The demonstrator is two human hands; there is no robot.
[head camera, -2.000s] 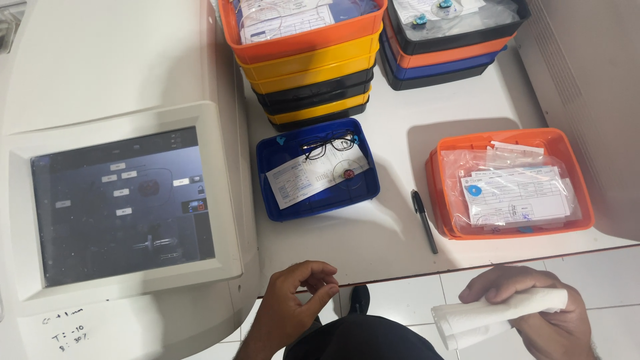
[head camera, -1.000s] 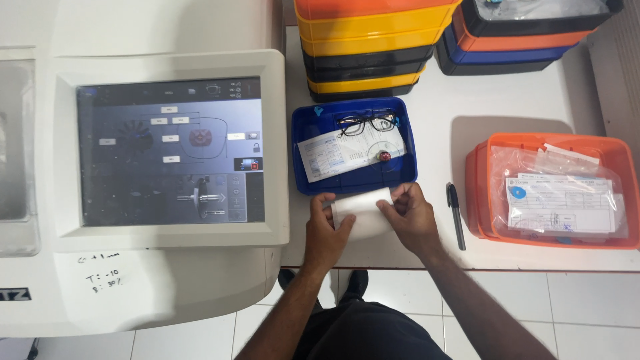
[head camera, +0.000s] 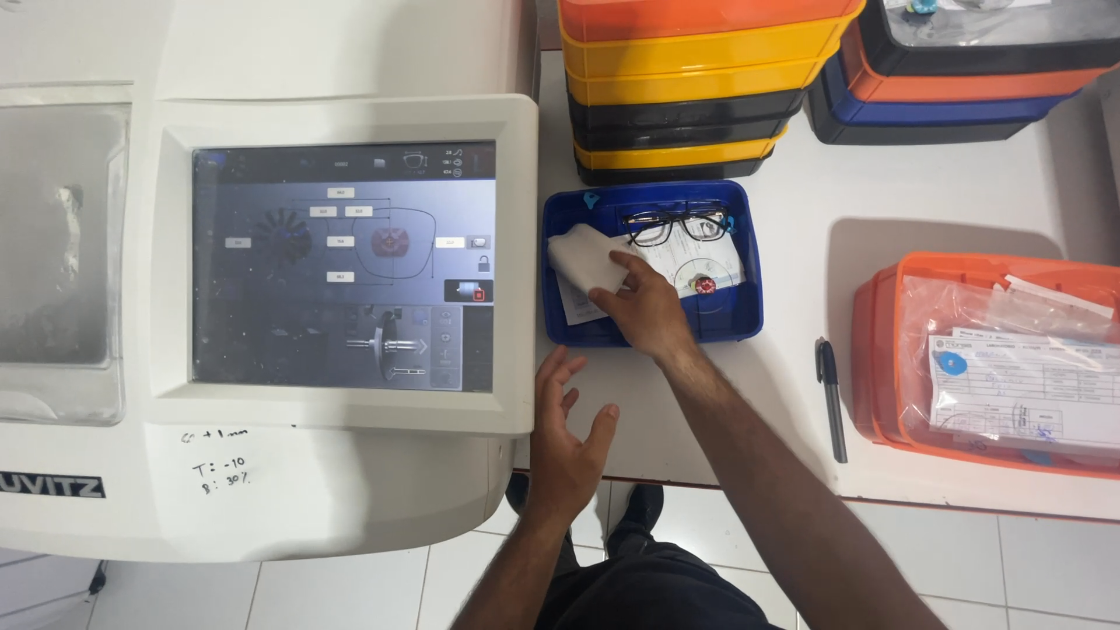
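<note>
My right hand [head camera: 646, 306] reaches over the blue plastic tray [head camera: 754, 262], its thumb and fingers pinching the edge of a folded white cloth or tissue [head camera: 584, 255]. The cloth lies over the left part of a printed paper slip [head camera: 661, 267] in the tray. Black-framed eyeglasses [head camera: 674, 227] rest at the tray's upper right. Below them, a clear round lens with a red centre block [head camera: 705, 284] sits on the paper. My left hand [head camera: 569, 429] is empty with its fingers apart, just below the tray and beside the machine's screen.
On the left stands a Huvitz lens machine with a lit screen [head camera: 341, 341]. Stacked yellow and black trays [head camera: 682, 114] rise behind the blue tray, with another stack [head camera: 954, 114] to their right. A capped marker [head camera: 831, 402] and orange trays [head camera: 884, 350] with bagged papers are at right.
Both hands were at the white cloth by the tray's near edge a second ago. My right hand has moved into the tray with the cloth; my left hand has let go of it.
</note>
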